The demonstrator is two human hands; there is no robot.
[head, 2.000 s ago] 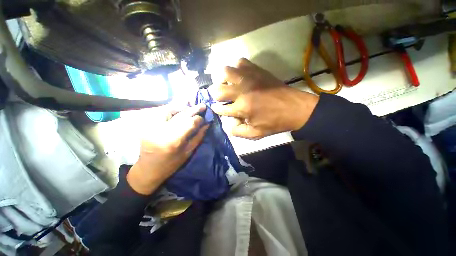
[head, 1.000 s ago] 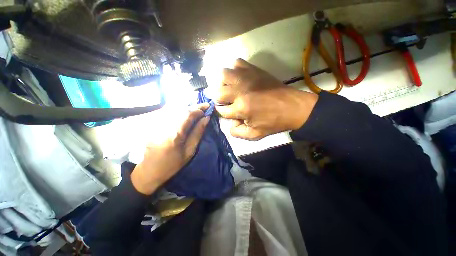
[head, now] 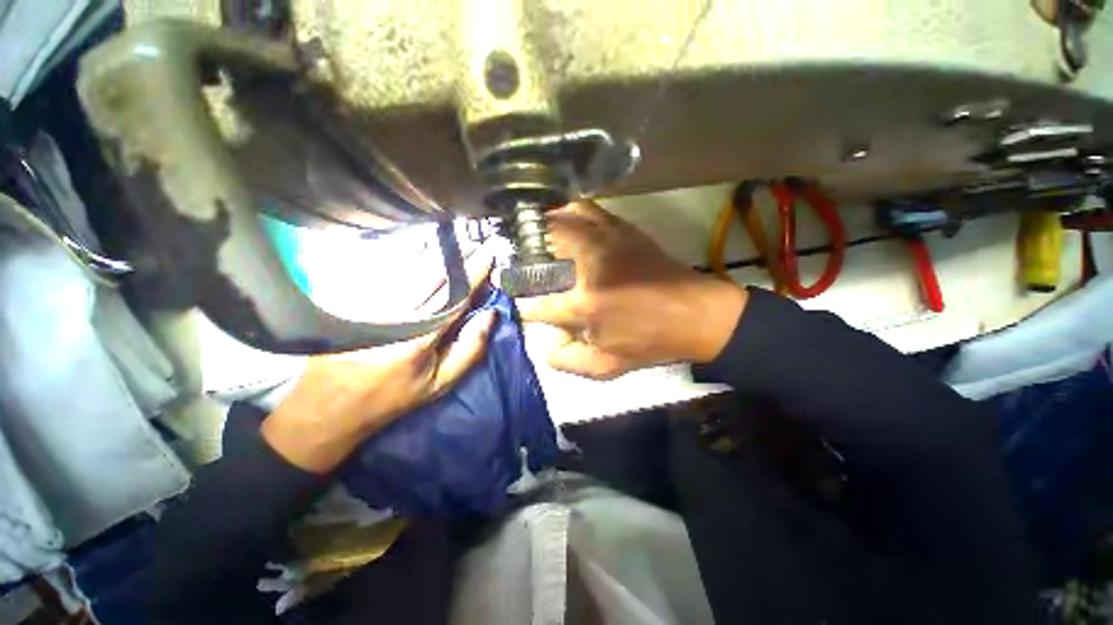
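A navy padded fabric piece (head: 458,446) hangs from the needle area over the table's front edge towards my lap. My left hand (head: 366,397) holds its upper left part, with the fingertips partly behind the machine's curved arm. My right hand (head: 629,299) is at the top right of the piece, close to the needle area; its fingertips are partly hidden behind the knurled knob (head: 537,278). The beige-grey sewing machine head (head: 732,92) spans the top. The needle and presser foot cannot be made out in the glare and behind the knob.
Scissors with orange and red handles (head: 815,238), a red-handled tool (head: 928,275) and a yellow handle (head: 1039,250) lie at the right behind the machine head. Pale pieces (head: 73,403) are piled at the left. A turquoise object (head: 289,256) shows behind the curved arm.
The view has shifted, so the machine head and knob now cover more of the work area. A yellow handle shows more fully at the right. Both hands stay at the navy piece.
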